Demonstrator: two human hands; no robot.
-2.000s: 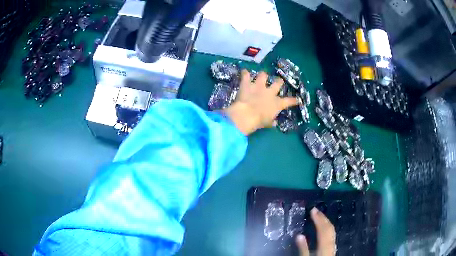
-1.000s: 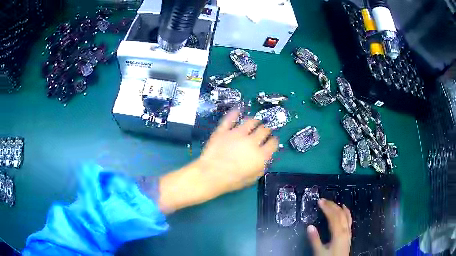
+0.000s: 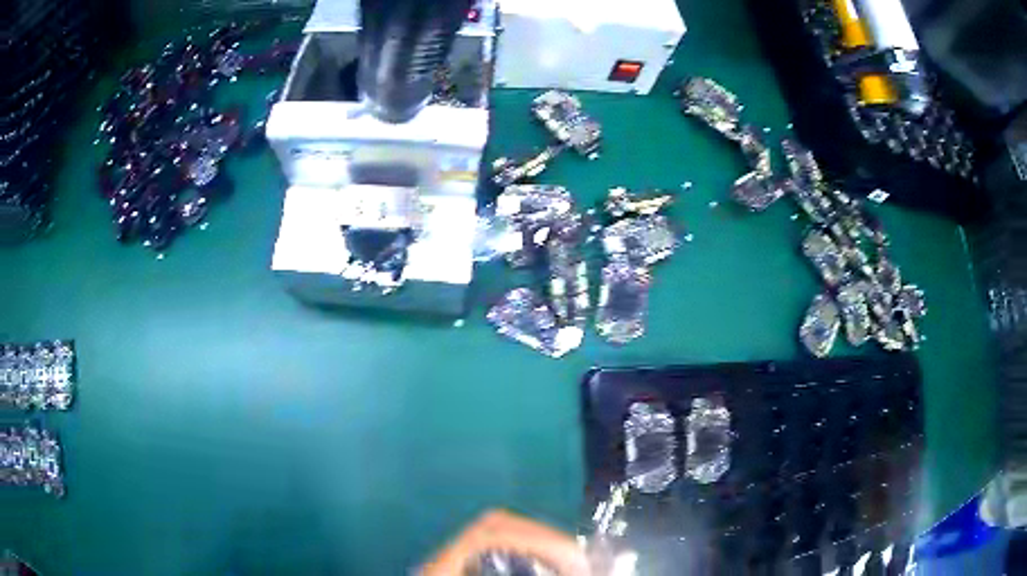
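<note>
One bare hand, which looks like my left hand [image 3: 501,538], is blurred and cut off at the bottom edge. A greyish thing shows within its curve, but its grip cannot be told. A silvery module-like part [image 3: 612,512] stands edge-on near the fingertips, at the black blister tray's left side. The black blister tray [image 3: 777,394] holds two modules side by side, a left one [image 3: 650,447] and a right one [image 3: 708,440]. My right hand cannot be made out. Loose modules [image 3: 625,298] lie above the tray, right of the white feeder.
The white screw feeder [image 3: 377,281] stands upper centre under a black ribbed cylinder [image 3: 408,56]. Behind it is a white box [image 3: 586,39] with a red switch. Dark-red wired components [image 3: 169,146] are heaped left. Board strips [image 3: 34,375] lie far left. More modules [image 3: 850,270] and a filled black tray [image 3: 912,169] are right.
My left hand has drawn back from the loose modules to the bottom edge. My right hand no longer shows over the tray. The loose modules near the feeder lie closer together. The view has shifted slightly.
</note>
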